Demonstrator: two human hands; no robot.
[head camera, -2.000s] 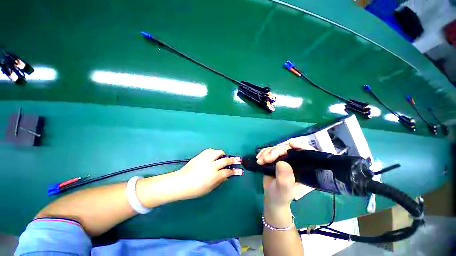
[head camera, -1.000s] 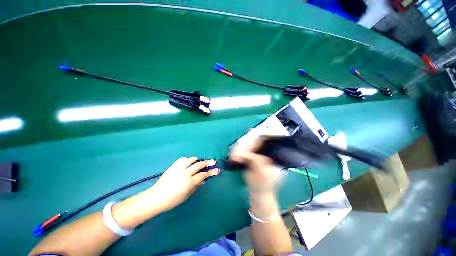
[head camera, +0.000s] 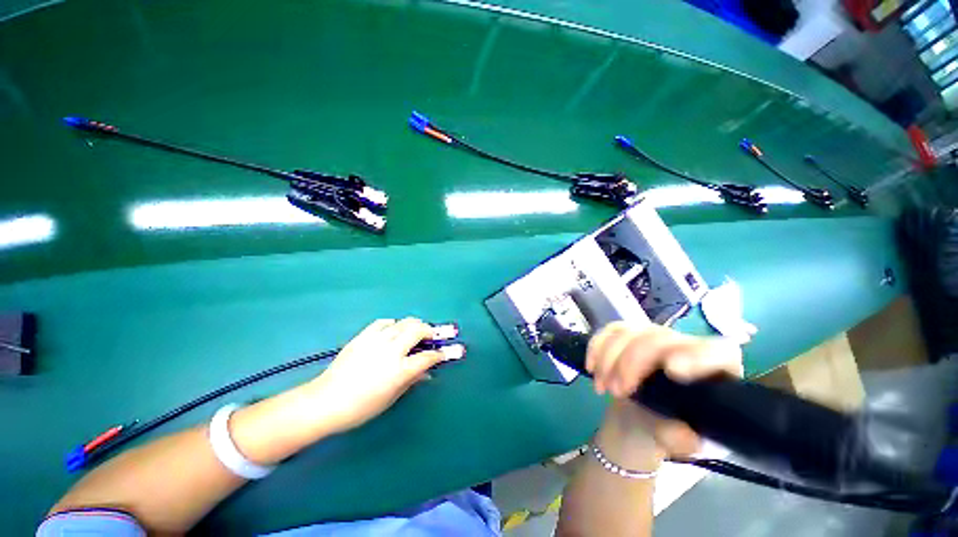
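My left hand (head camera: 383, 367) lies on the bench with its fingers on the connector housings (head camera: 446, 341), whose pale tips show past my fingertips. The cable assembly (head camera: 226, 392) curves left from under it to a blue plug (head camera: 78, 457) with a red part beside it. My right hand (head camera: 657, 383) grips the black electric screwdriver (head camera: 756, 420), partly blurred. The driver's nose is at the left front end of the pale automatic screw feeder (head camera: 578, 283). The bit tip is too small to make out.
The green conveyor belt (head camera: 420, 63) runs behind the bench with several spaced cable assemblies. A small dark block (head camera: 16, 343) sits at the far left. A crumpled white item (head camera: 725, 309) lies beside the feeder. A cardboard box (head camera: 830, 372) is beyond the bench edge at right.
My right hand has moved the screwdriver right, away from the connector housings and to the feeder's front end. My left hand stays on the housings. The belt's cable assemblies have shifted left in view.
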